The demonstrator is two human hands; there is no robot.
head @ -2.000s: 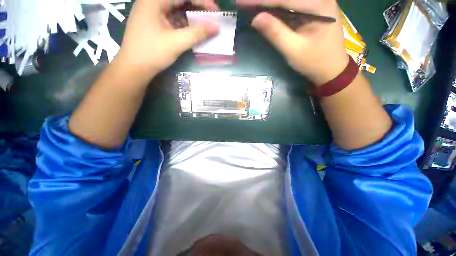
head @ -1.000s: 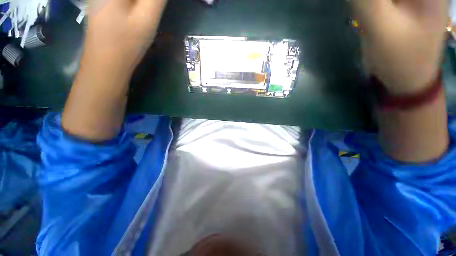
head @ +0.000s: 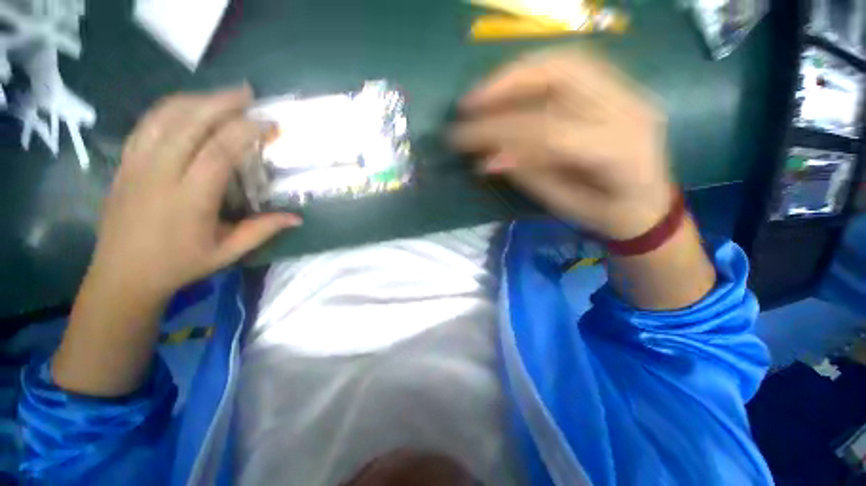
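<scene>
The open phone body [head: 332,142] lies on the dark green mat, overexposed and bright in the middle, with a small green patch near its right end. My left hand [head: 190,180] is at its left end, fingers on the upper edge and thumb by the lower edge. My right hand [head: 570,142] is blurred, to the right of the phone and apart from it, with fingers bunched. A dark, blurred shape is near its fingertips; I cannot tell if it is a tool.
The white sticker sheet [head: 182,28] lies above my left hand. White backing strips [head: 43,71] are at upper left. Orange-yellow flex cables [head: 532,19] lie at the top, with a clear plastic bag [head: 726,21] right of them. A black phone tray [head: 777,123] stands at far right.
My left hand has come down onto the phone's left end. My right hand has come in towards the phone's right side. The sticker sheet is out of the left hand. The view has shifted.
</scene>
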